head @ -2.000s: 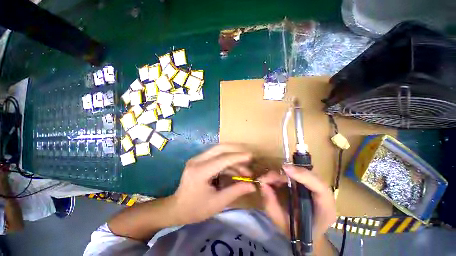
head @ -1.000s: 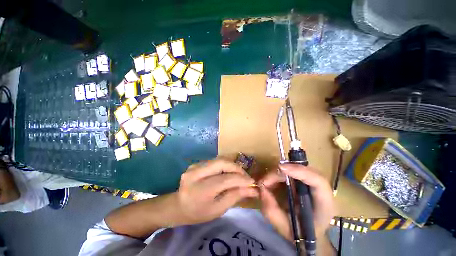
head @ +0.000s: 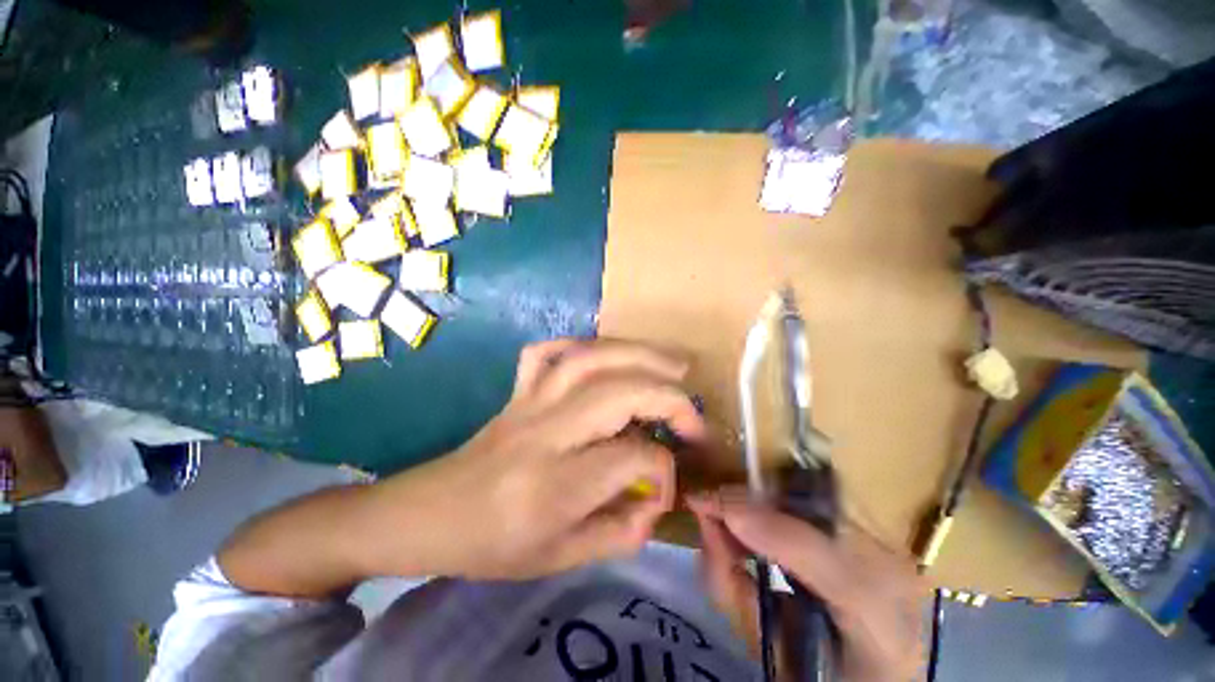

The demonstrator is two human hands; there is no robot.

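Observation:
My left hand (head: 580, 460) is at the lower left of the cardboard, its fingers closed round a small piece with a yellow edge (head: 642, 489), probably a pouch cell, mostly hidden. A small dark piece (head: 656, 429) shows among its fingers; whether it is gripped is unclear. My right hand (head: 826, 573), blurred, holds the black-handled soldering iron (head: 801, 366) pointing away from me, a bent silver tube (head: 753, 386) beside it. My right fingertips are close to the left ones. Loose white cells with yellow edges (head: 426, 180) lie piled on the green mat.
A clear blister tray (head: 160, 313) with white units stands left. On the cardboard (head: 680, 253) lie a white piece in clear plastic (head: 802, 180) and a cream plug (head: 991, 374) on its cord. The black fan (head: 1133, 300) and box of silvery scrap (head: 1126, 500) stand right.
The view has shifted, so the bench things sit higher. My left fingers have opened somewhat and now lie around the small dark piece that showed on the cardboard beyond them. The iron stays in my right hand.

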